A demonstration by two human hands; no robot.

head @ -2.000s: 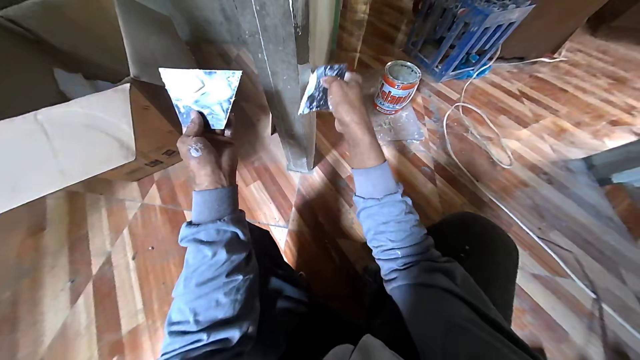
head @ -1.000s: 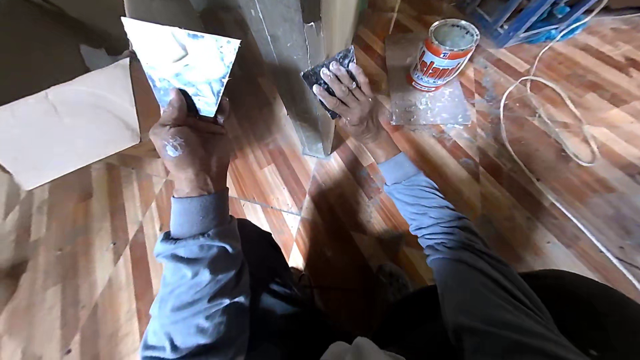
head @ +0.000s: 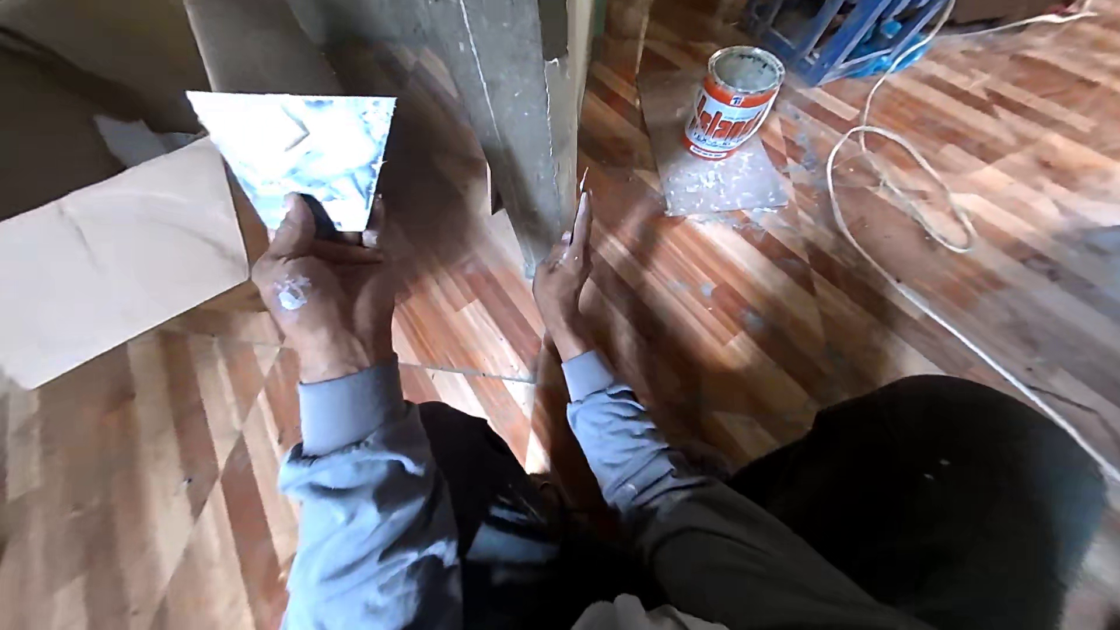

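My left hand (head: 328, 280) grips the dark handle of a wide putty knife (head: 302, 144), its bright blade smeared with white filler and pointing away from me. White paste is stuck to the back of that hand. My right hand (head: 564, 276) is at the lower end of a grey wooden post (head: 516, 114), fingers extended along its right side. It holds a thin flat blade (head: 581, 197), seen edge-on. An orange and white metal can (head: 733, 105) with grey-white residue at its rim stands right of the post on a smeared flat sheet (head: 722, 188).
An open cardboard box (head: 122, 254) lies at the left, one flap spread toward me. A white cable (head: 927, 306) loops over the wood-patterned floor (head: 472, 324) at the right. A blue plastic crate (head: 818, 39) stands at the back right. My knee is at the lower right.
My right hand has moved from the post's face to its right side, and its flat blade has turned from broadside to edge-on. My left hand still holds the putty knife up. The view has shifted.
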